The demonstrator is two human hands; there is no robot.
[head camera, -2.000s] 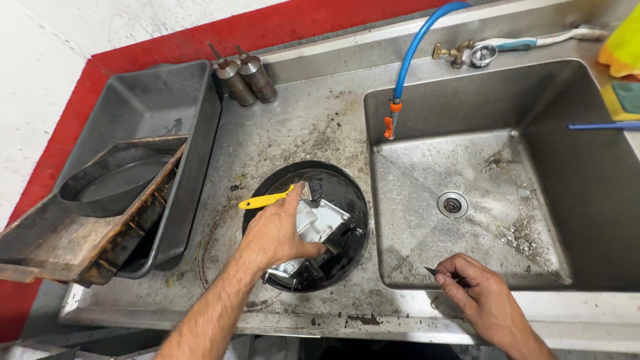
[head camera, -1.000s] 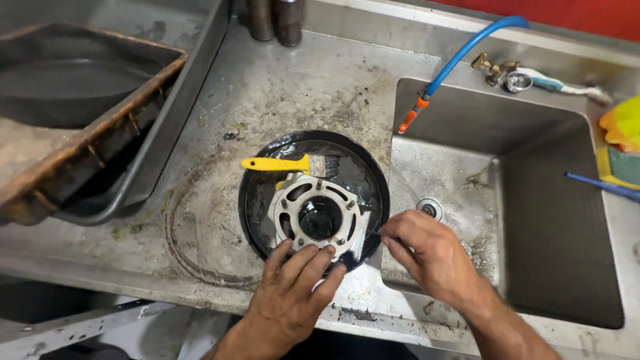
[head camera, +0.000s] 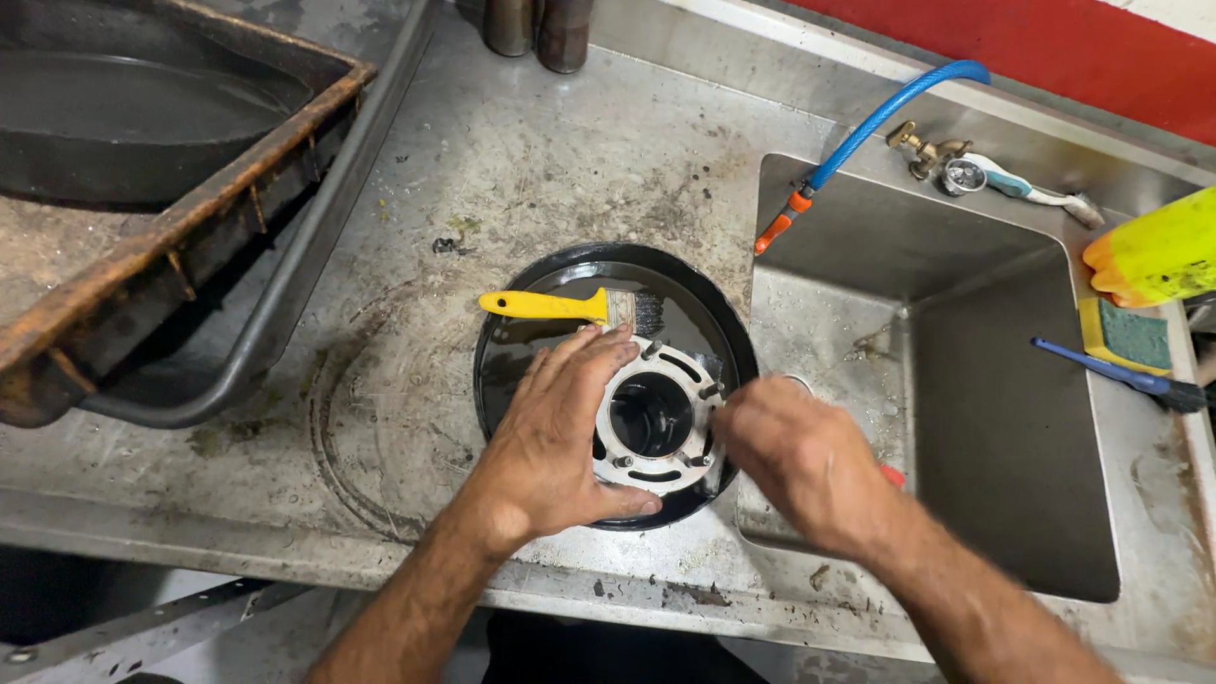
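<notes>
A metal engine cylinder (head camera: 668, 471) with a round bore and several studs on its flange stands in a round black pan (head camera: 491, 380) holding dark liquid. My left hand (head camera: 560, 432) grips its left side, fingers at the far edge and thumb at the near one. At the cylinder's right edge is my right hand (head camera: 793, 451), blurred, its fingers curled together; whether a small tool is between them is hidden. A yellow-handled paintbrush (head camera: 546, 305) lies over the far part of the pan, bristles pointing right.
The steel sink basin (head camera: 1007, 446) is on the right, with a blue hose (head camera: 879, 114) hanging over its corner. Behind it are a brass tap (head camera: 921, 147) and a brush. A sponge (head camera: 1130, 334), a blue brush (head camera: 1107, 366) and a yellow bottle (head camera: 1159, 249) lie right; dirty trays (head camera: 228, 204) stand left.
My left hand has moved from the near side of the cylinder to its left side. My right hand, over the sink's near edge two seconds ago, is now beside the cylinder.
</notes>
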